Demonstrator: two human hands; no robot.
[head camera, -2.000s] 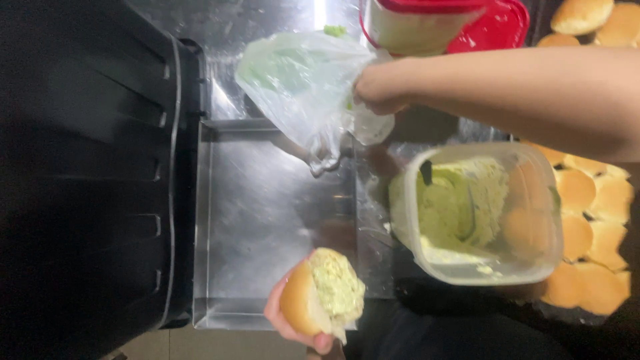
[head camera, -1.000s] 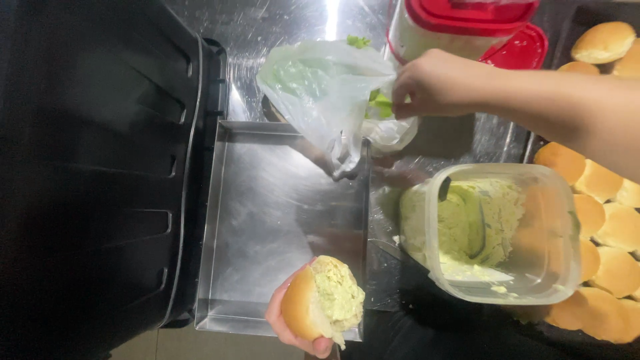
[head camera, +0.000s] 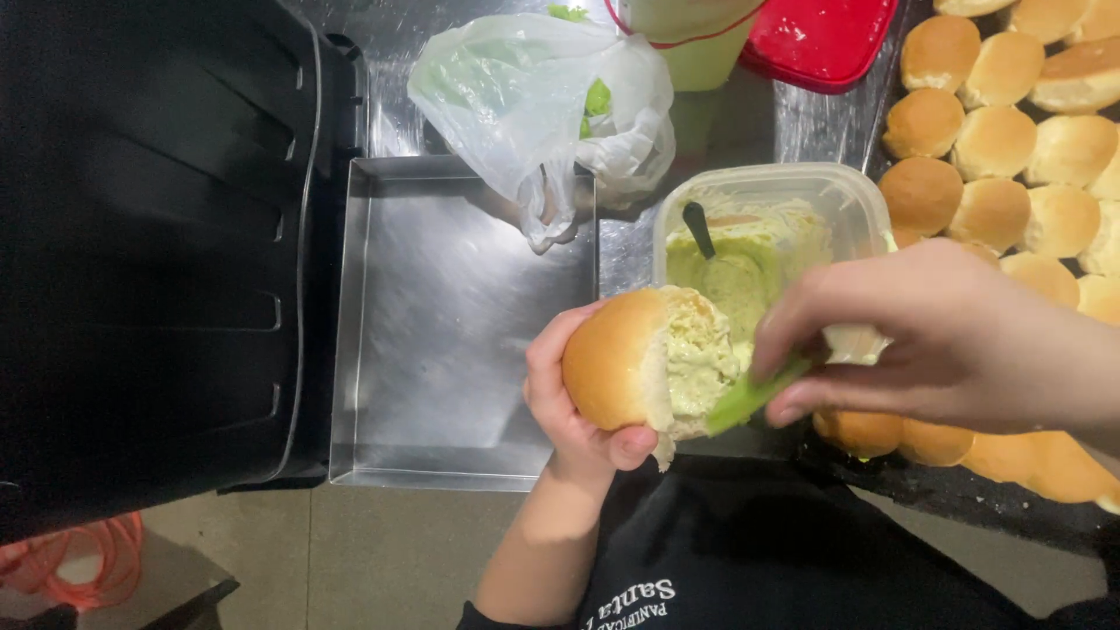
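Observation:
My left hand (head camera: 569, 402) holds a split bread roll (head camera: 612, 359), its cut side turned right and spread with a pale green creamy filling (head camera: 697, 363). My right hand (head camera: 884, 341), slightly blurred, pinches a green lettuce leaf (head camera: 751, 394) at the edge of that filling. Behind both hands stands a clear plastic tub (head camera: 770, 175) of green spread, with the dark handle of a utensil (head camera: 697, 229) sticking out. A white plastic bag (head camera: 516, 96) with lettuce (head camera: 598, 98) showing at its opening lies across the far edge of a metal tray (head camera: 464, 332).
A large black plastic crate (head camera: 157, 245) fills the left side. Rows of bread rolls (head camera: 993, 144) sit on a dark tray at the right. At the back are a container of pale liquid or cream (head camera: 691, 44) and a red lid (head camera: 822, 39). An orange coiled hose or cable (head camera: 83, 560) lies on the floor.
My right hand has come from the plastic bag to the roll, now with a lettuce leaf in its fingers. My left hand still holds the filled roll. The view has shifted.

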